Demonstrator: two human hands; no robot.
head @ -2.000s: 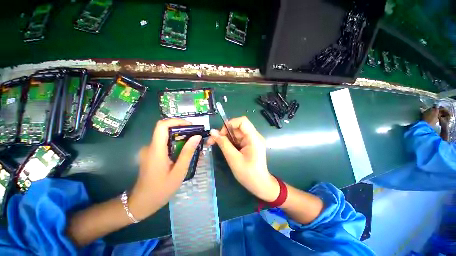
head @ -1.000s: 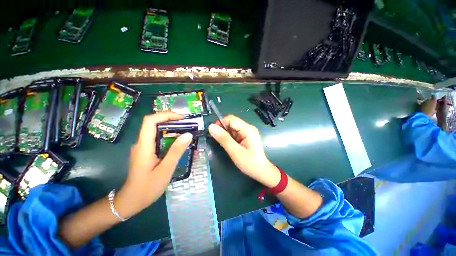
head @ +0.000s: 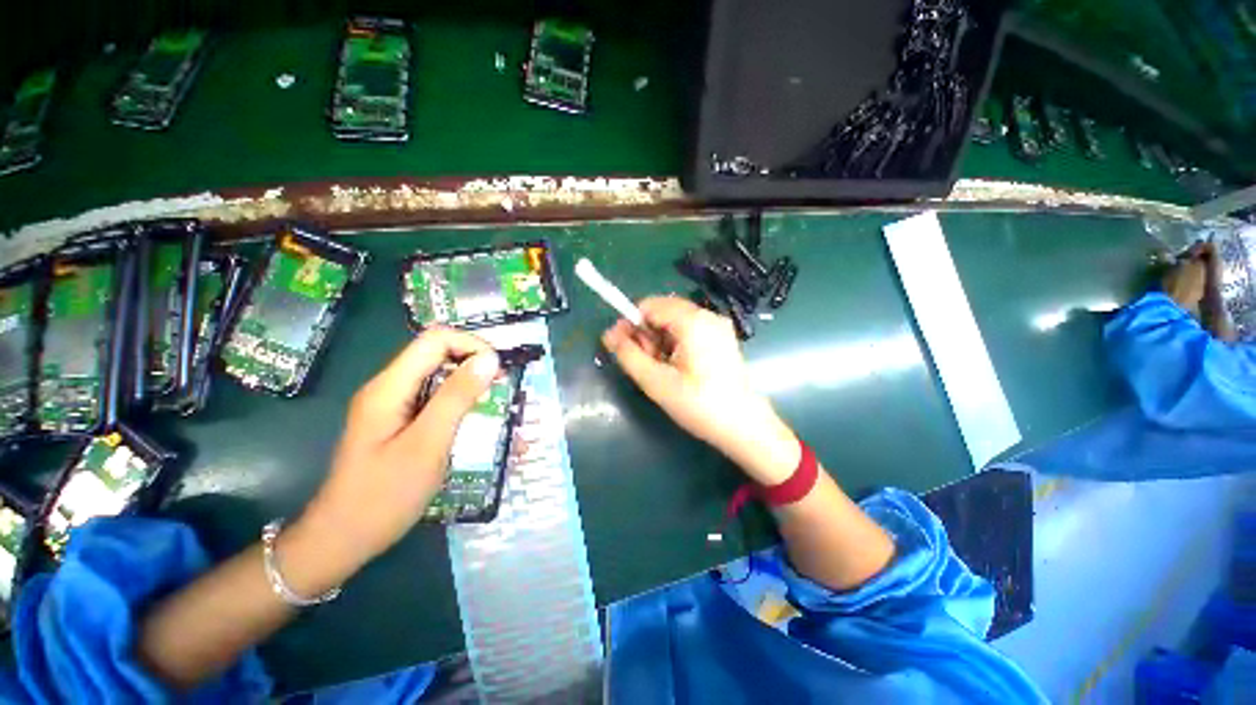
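Note:
My left hand (head: 393, 448) holds a phone unit (head: 475, 455) by its upper end, board side up, over the pale work strip (head: 530, 592). A small black plastic part (head: 518, 355) shows at that end, by my left fingertips; whether it is seated cannot be told. My right hand (head: 689, 365) holds a slim pale hand tool (head: 606, 291) between thumb and fingers, its pale end pointing up and left, apart from the unit. Another phone unit (head: 482, 285) lies just behind my left hand.
Several phone units (head: 292, 310) lie at bench left, more on the belt (head: 276, 138). A pile of black parts (head: 737, 280) lies near the black tray (head: 827, 103). A second plain strip (head: 950, 338) lies right. Another person's hand and blue sleeve (head: 1185, 358) are at far right.
My right hand and the tool have moved right, away from the unit. The unit in my left hand now shows more of its board. Units on the belt have shifted left in view.

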